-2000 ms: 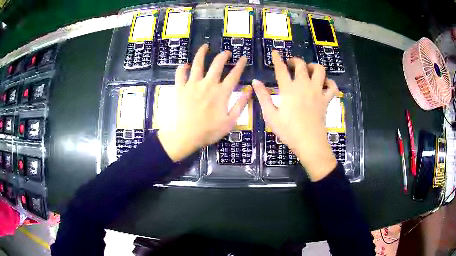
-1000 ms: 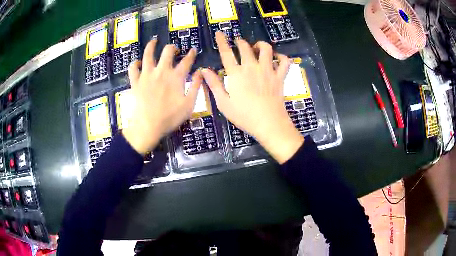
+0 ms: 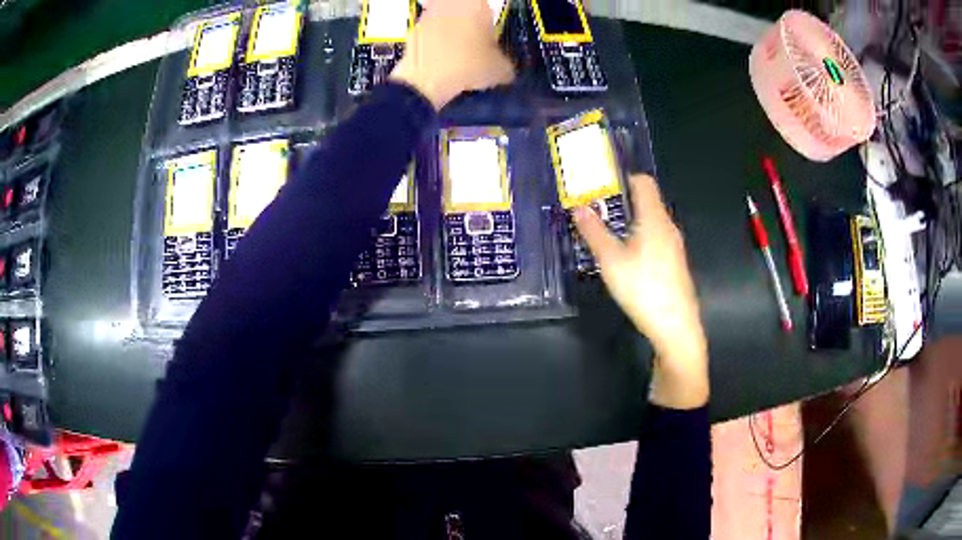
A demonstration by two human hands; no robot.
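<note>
A clear blister tray (image 3: 369, 317) holds keypad phones face up in two rows. Most screens are lit white; the top right phone (image 3: 571, 53) has a black screen. My right hand (image 3: 638, 258) grips the lower right keypad phone (image 3: 587, 169) by its keypad end, thumb on the front; the phone is tilted. My left hand (image 3: 454, 47) reaches to the back row over a keypad phone, its fingertips cut off by the top edge, so its hold cannot be told. My left sleeve hides part of the lower row.
More phones (image 3: 23, 264) lie back up in a tray at the far left. At right are a pink fan (image 3: 812, 84), a red pen (image 3: 785, 227), a white and red pen (image 3: 769, 264), a dark device (image 3: 831, 280), a yellow-framed item (image 3: 870, 271) and cables.
My left hand has moved from the tray's middle to the back row. My right hand has moved right and taken hold of the lower right phone, which has tilted.
</note>
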